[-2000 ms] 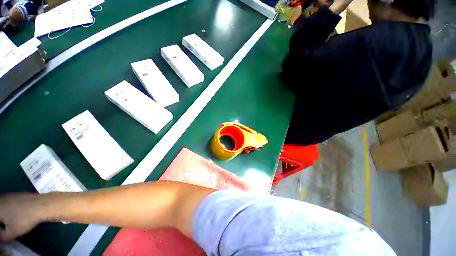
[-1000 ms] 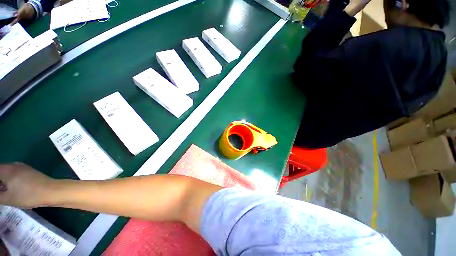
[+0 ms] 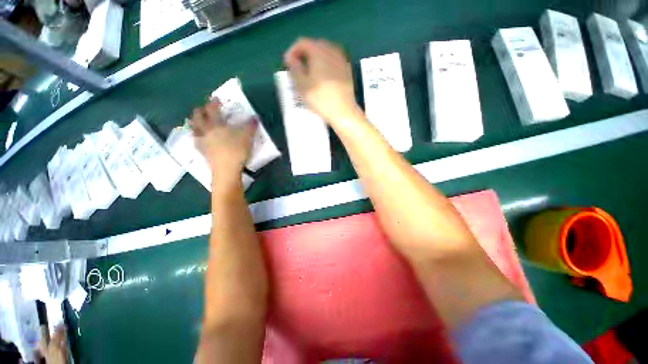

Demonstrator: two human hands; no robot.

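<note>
Slim white cartons lie in a row across the dark green belt (image 3: 419,167). My left hand (image 3: 224,142) is over a tilted carton (image 3: 263,146), its fingers and thumb around the far part. Another carton lies partly under that hand at the left. My right hand (image 3: 323,78) is at the far end of an upright-lying carton (image 3: 309,146); its fingers are curled and blurred, and whether they grip is hidden. More separate cartons (image 3: 455,92) lie to the right. Overlapping cartons (image 3: 146,156) lie bunched at the left.
A pink-red mat (image 3: 341,284) lies under my forearms. An orange-yellow tape dispenser (image 3: 551,238) stands right of it. A pale rail (image 3: 305,206) runs between belt and worktop. A grey bar (image 3: 53,57) crosses upper left. Thin white rings (image 3: 114,275) and another person's hand (image 3: 55,348) show left.
The view has swung left, so the tape dispenser and spaced cartons sit farther right. Both my hands now show over the cartons. The neighbour in black has mostly left the view.
</note>
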